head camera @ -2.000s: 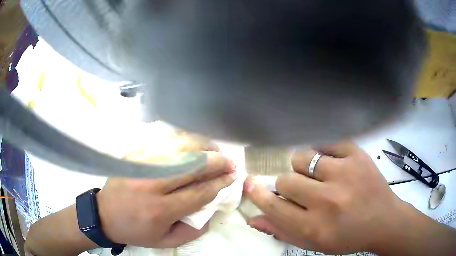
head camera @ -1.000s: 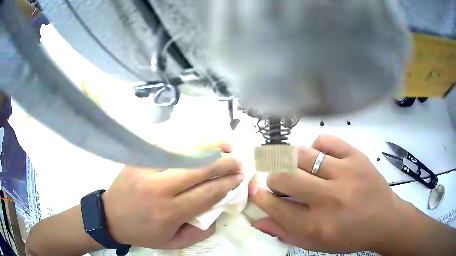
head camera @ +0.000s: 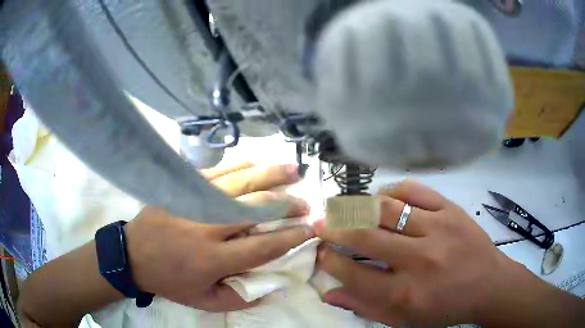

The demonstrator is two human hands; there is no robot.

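Cream garment fabric (head camera: 276, 275) lies bunched under and between my hands, with a folded edge below the needle area. My left hand (head camera: 205, 250), with a dark wristband, presses on the cloth, fingers spread toward the needle area. My right hand (head camera: 410, 256), with a ring, grips the cloth edge at its fingertips; a thin dark metal tool (head camera: 365, 259) shows partly between its fingers. The ribbed tension knob (head camera: 353, 212) on its spring stands in front of the right fingers. The needle point is hidden by glare and fingers.
The grey-white machine head and its large ribbed dial (head camera: 414, 83) fill the top. A curved grey guard (head camera: 128, 134) crosses the upper left. Black snips (head camera: 521, 219) and a greyish oval piece (head camera: 552, 259) lie at right. Something yellow (head camera: 545, 99) is at the upper right.
The view has shifted so the large dial, hooks and spring now show clearly. My left fingers have spread apart, with the upper ones farther up. My right hand has barely moved.
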